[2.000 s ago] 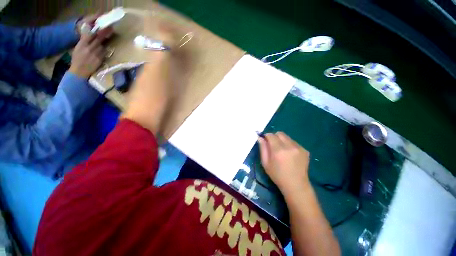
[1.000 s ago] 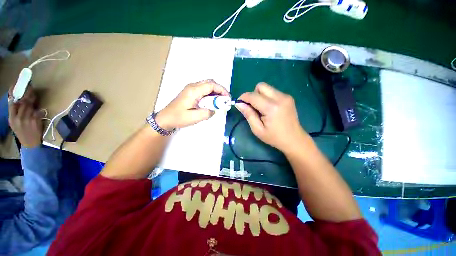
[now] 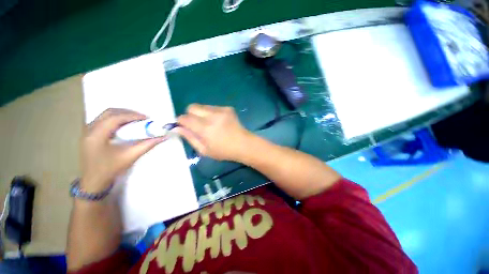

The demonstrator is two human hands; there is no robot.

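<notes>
My left hand, with a metal watch band at the wrist, holds a white rounded unit with a blue mark above the white sheet. My right hand pinches a small dark cable plug at the unit's right end. Whether the plug is fully seated cannot be told. The black cable runs from under my right hand across the dark-green mat. The unit's far end is partly hidden by my left fingers.
A round metal-faced part and a dark oblong box lie on the mat. A blue bin holds white pieces at far right, by another white sheet. A black multi-port box lies on brown board. White straps lie on the green belt.
The view has turned right, bringing the blue bin in. Two seconds ago my left arm reached over the brown board; now, as one second ago, my left hand holds the unit at the plug.
</notes>
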